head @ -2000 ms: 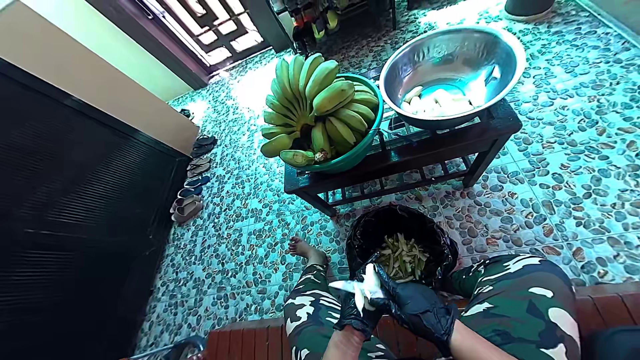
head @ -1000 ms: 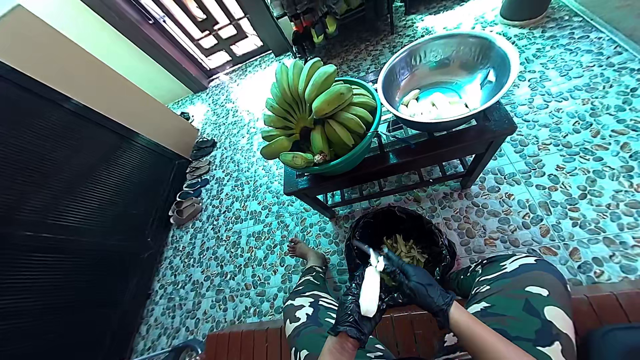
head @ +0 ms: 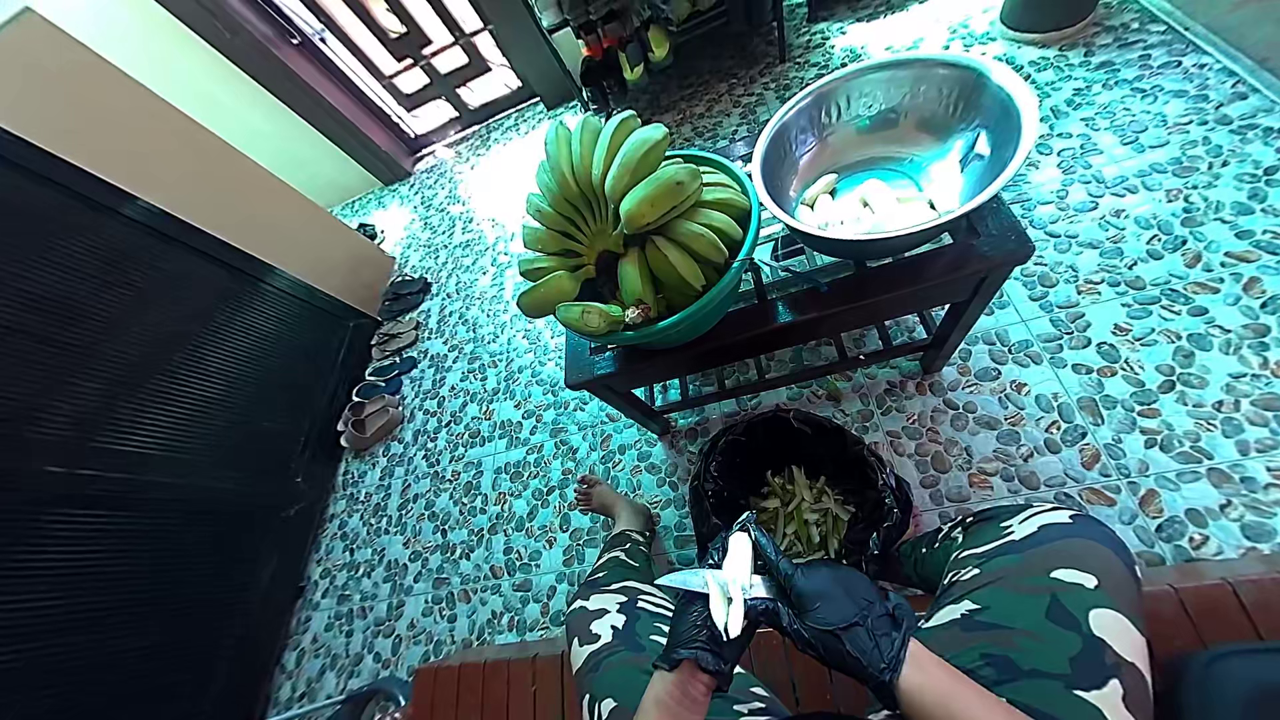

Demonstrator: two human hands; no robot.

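A pale peeled banana [head: 736, 575] lies in my left hand [head: 700, 630], which wears a black glove. My right hand [head: 838, 610], gloved too, grips a knife [head: 690, 580] whose blade crosses the banana and points left; its handle is hidden by the fingers. Just beyond both hands stands a bin lined with a black bag [head: 712, 470], holding a heap of peels [head: 803, 512]. On the dark wooden bench [head: 820, 330], green bananas [head: 640, 200] fill a green basin [head: 700, 315], and peeled bananas [head: 870, 205] lie in a steel basin [head: 1010, 110].
Several pairs of shoes [head: 372, 420] line the dark slatted panel [head: 180, 400] on the left. A bare foot [head: 605, 497] rests on the pebble-patterned floor [head: 470, 520] left of the bin. Behind the bench are a metal gate [head: 420, 70] and a shoe rack [head: 690, 25].
The knife blade, which pointed up and away two seconds' span midway, now lies across the banana. The banana has turned more upright in my left hand, and my right hand has come closer to it.
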